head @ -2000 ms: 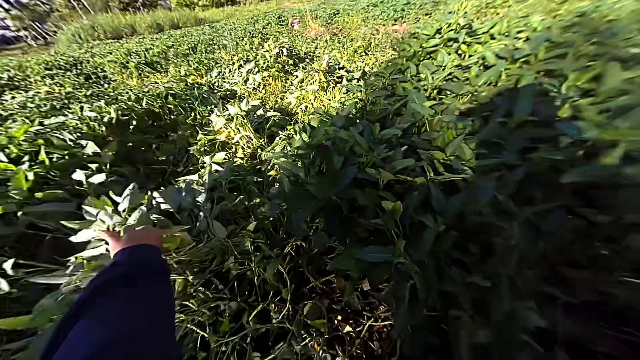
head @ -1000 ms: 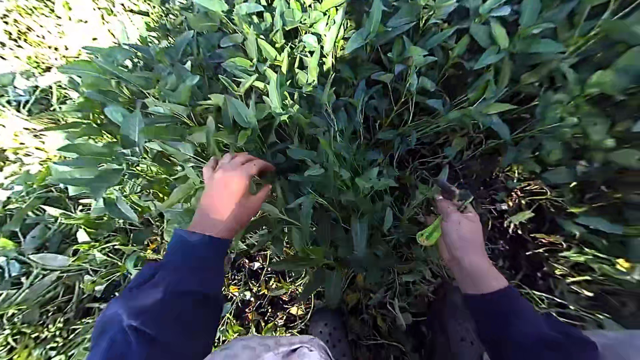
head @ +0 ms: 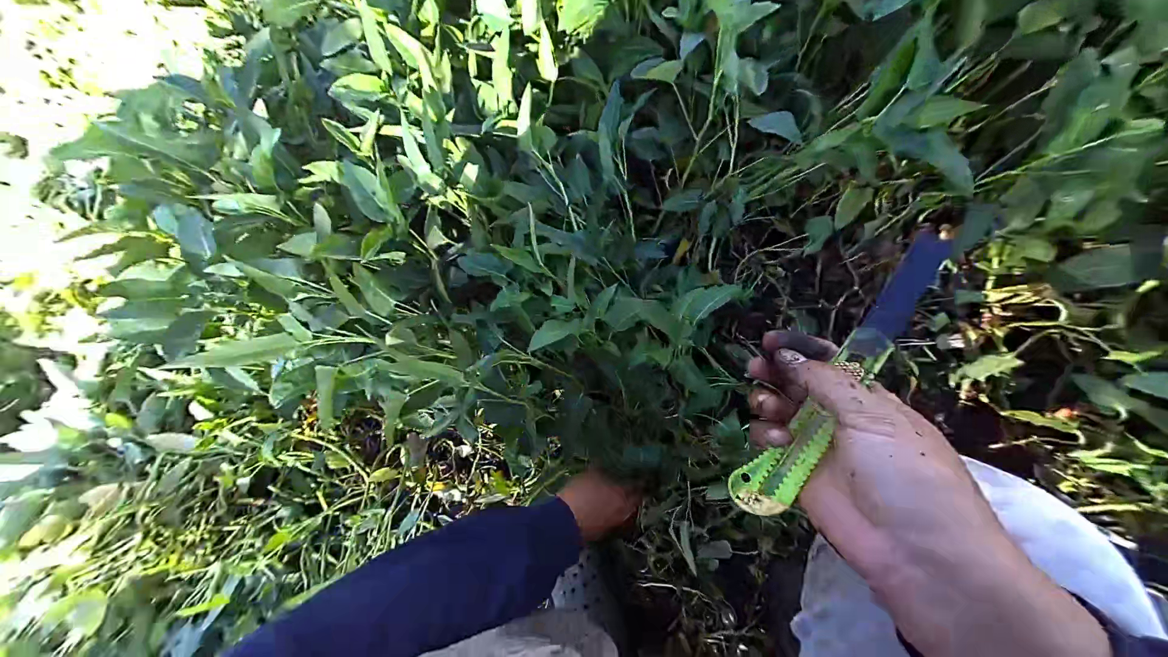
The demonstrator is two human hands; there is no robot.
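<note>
My right hand (head: 876, 438) is closed around the green ridged handle of a knife (head: 899, 297); its flat blade points up and away to the right. Soil marks the fingers and thumb. My left hand (head: 602, 502) reaches low into leafy green plants (head: 584, 338) at the lower middle. Leaves and shade cover its fingers, so whether it grips any stems cannot be seen.
Thin stems and leaf litter (head: 319, 511) lie at the lower left. Dark ground with bare stems (head: 812, 274) shows beside the blade. My knees in light trousers (head: 849, 593) and a dotted shoe (head: 579, 584) are at the bottom.
My left hand has moved down from above the leaves in among the plants near my shoe. The knife in my right hand now shows its blade and handle more fully.
</note>
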